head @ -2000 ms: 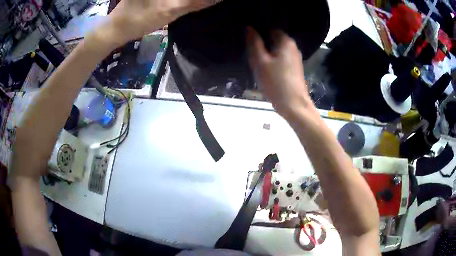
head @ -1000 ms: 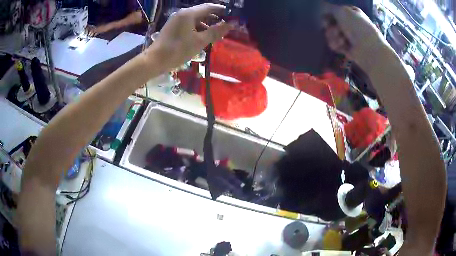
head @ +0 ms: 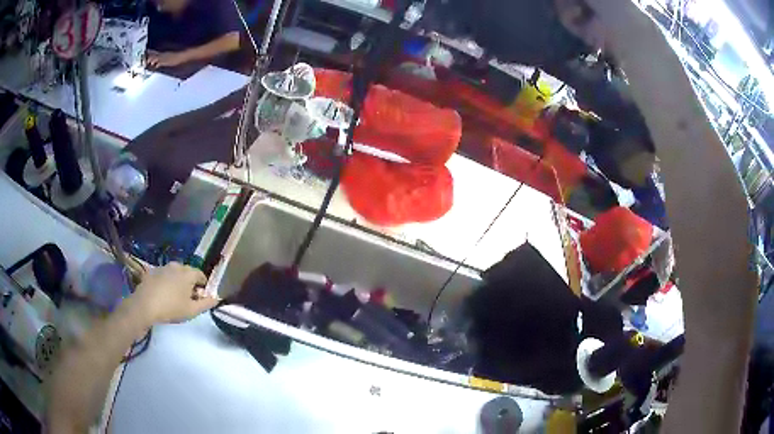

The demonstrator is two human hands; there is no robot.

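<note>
A large black roll of tape [head: 518,30] is raised at the top edge, blurred and partly cut off. My right hand [head: 581,15] is at its right side and appears to grip it; the fingers are dark and partly hidden. A narrow black tape [head: 327,199] hangs slanting down from the roll into the trough. My left hand [head: 176,292] is at the trough's near left corner, fingertips together on the black strip. The strip's loose end [head: 263,343] lies over the trough's rim onto the white table.
The pale trough [head: 382,246] holds dark cloth and cones. Red bundles [head: 399,182] lie behind it. Black cloth [head: 526,322] covers its right end, beside a white disc [head: 596,366]. A grey spool [head: 501,415] is at the lower edge. Another person's arm [head: 199,49] is at upper left.
My left hand has moved down and left from beside the roll to the trough's corner and taken hold of the tape. The tape end has moved left onto the table. The roll remains raised.
</note>
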